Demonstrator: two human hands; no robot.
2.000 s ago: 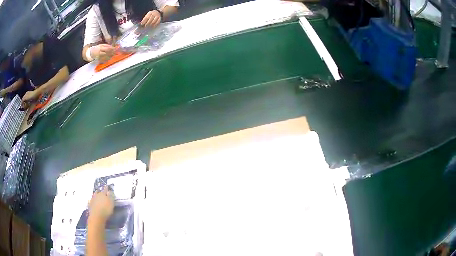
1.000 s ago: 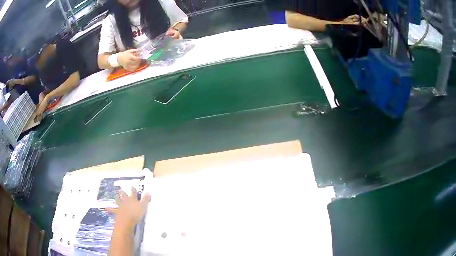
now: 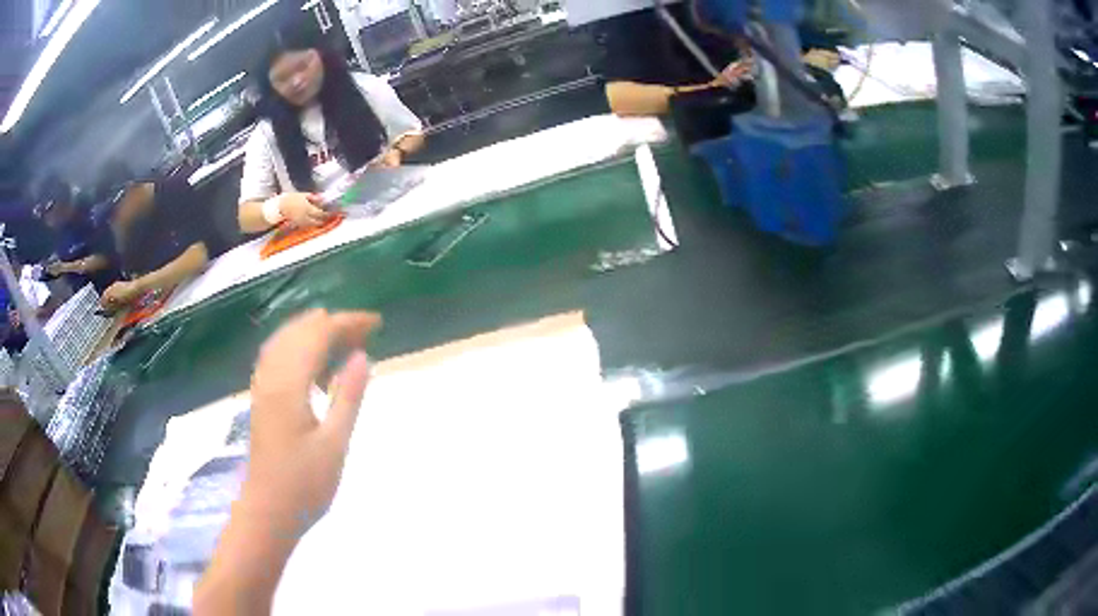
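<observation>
My left hand (image 3: 295, 421) is raised in front of the white sheets, large in view, with thumb and fingers apart and nothing in it. Its forearm comes in from the bottom left. Behind and left of it, clear-bagged parts (image 3: 199, 496) lie on the left white sheet (image 3: 154, 481), blurred and partly hidden by the hand and wrist. A larger, very bright white sheet (image 3: 482, 481) with a brown back edge lies to the right. A pale grey shape shows at its bottom edge, too unclear to name. My right hand is out of the picture.
A green belt (image 3: 530, 217) runs across beyond the sheets, bearing a thin clear piece (image 3: 448, 240) and a white bar (image 3: 656, 199). A blue fixture (image 3: 783, 181) and grey posts stand at right, brown cartons (image 3: 36, 505) at left. Several people work opposite.
My left hand has lifted off the bagged parts and moved up and forward. The view has swung right. On the belt, the thin clear piece has moved right relative to the fixture.
</observation>
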